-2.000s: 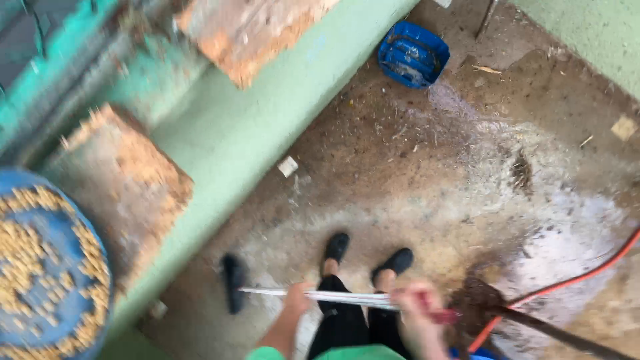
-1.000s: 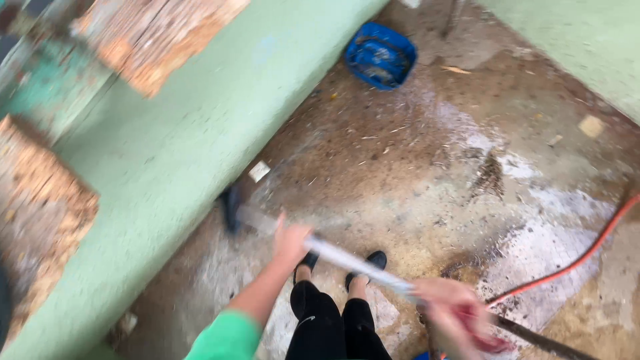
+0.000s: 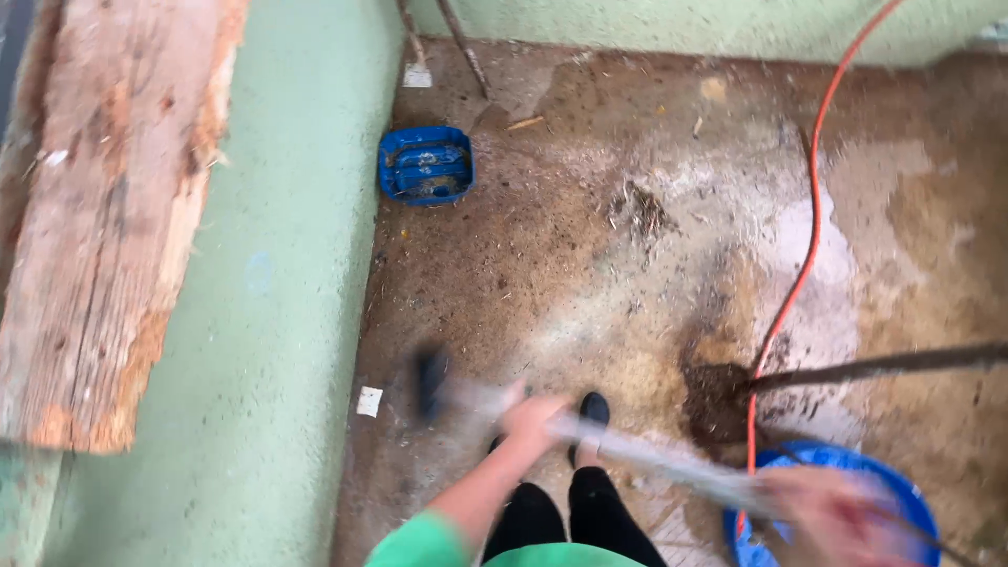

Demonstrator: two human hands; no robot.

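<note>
A long pale handle (image 3: 669, 461) runs slantwise across my legs, blurred by motion, with a dark head (image 3: 429, 382) at its left end. My left hand (image 3: 535, 417) is closed around the handle near that head. At the lower right, my right hand (image 3: 827, 504) grips the other end, over a round blue tub (image 3: 917, 504); something reddish shows at this hand, too blurred to name. The dark head hangs over the wet, dirty floor, right of a small white piece (image 3: 369, 402).
A blue plastic container (image 3: 427, 165) lies against the green wall (image 3: 291, 260). An orange hose (image 3: 813, 205) crosses the floor on the right, beside a dark pole (image 3: 882, 366). Rough wooden boards (image 3: 102, 236) rest at the left. Two sticks (image 3: 465, 51) stand at the top.
The view has turned and shifted right, bringing the round blue tub further into sight. Both hands have stayed on the handle, and its dark head has come away from the green wall.
</note>
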